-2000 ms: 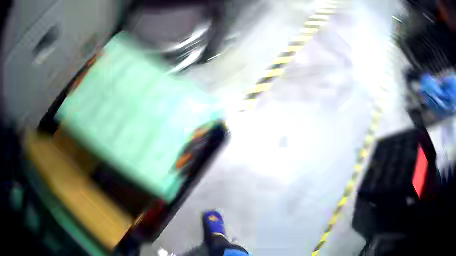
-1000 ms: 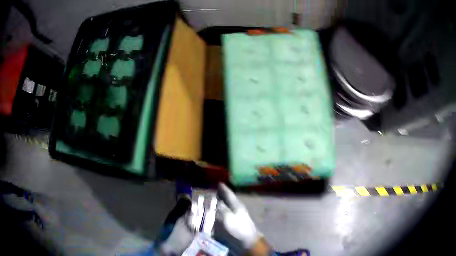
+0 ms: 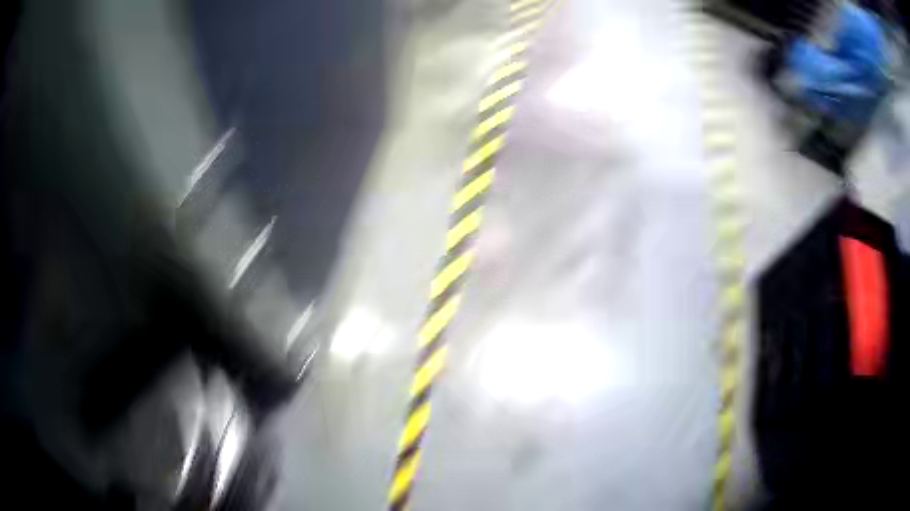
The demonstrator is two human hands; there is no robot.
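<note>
Neither of my hands is in view, and nothing is seen held. The picture is heavily blurred. Nearest in front of me is the grey floor (image 3: pixel 599 259) with bright glare spots. A yellow-black striped tape (image 3: pixel 462 240) runs from the top middle down to the bottom. A second, fainter striped tape (image 3: pixel 728 279) runs down the floor to its right.
At the right stands a black box or rack (image 3: pixel 808 329) with a red panel (image 3: pixel 866 304). Above it is a person in blue (image 3: pixel 843 60). At the left are a large blurred grey-dark object (image 3: pixel 289 120) and curved shiny metal edges (image 3: pixel 227 454) low down.
The view has swung away from the green trays, cardboard divider and black bin to the floor aisle. My two white-gloved hands, seen low one second ago, are out of the picture.
</note>
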